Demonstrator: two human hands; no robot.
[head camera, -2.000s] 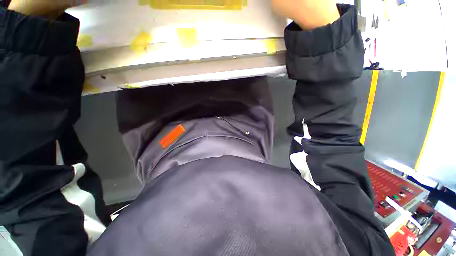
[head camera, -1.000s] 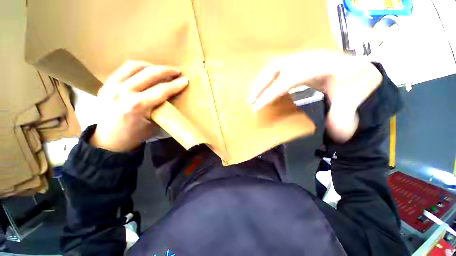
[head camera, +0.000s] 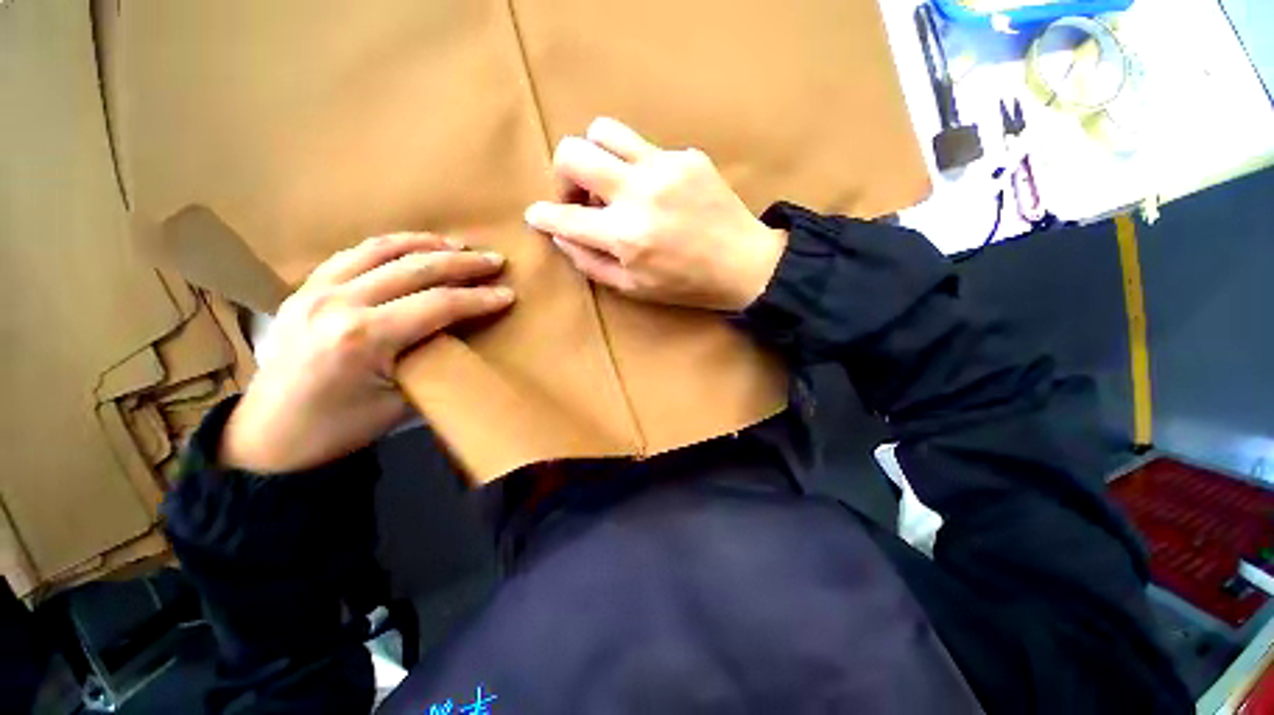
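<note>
A large tan bag panel (head camera: 727, 84) lies in front of me, with a stitched seam running down its middle and its near edge hanging over the table edge. My left hand (head camera: 366, 335) grips a folded flap of the panel left of the seam, thumb hidden under it. My right hand (head camera: 650, 217) rests on the panel at the seam with fingers curled and the index fingertip at the seam line. Whether something small is under its fingertips cannot be seen.
A panel stack (head camera: 56, 363) with notched edges lies at the left. At the upper right are a small hammer (head camera: 956, 145), snips with pinkish handles (head camera: 1030, 189), a tape roll (head camera: 1079, 63) and part of a blue tray (head camera: 1027, 11). A red-topped machine (head camera: 1195, 538) stands at the lower right.
The panel has come into view since the oldest frame. Since one second ago, my right hand has moved left from the panel's right flap onto the seam. My left hand keeps its hold.
</note>
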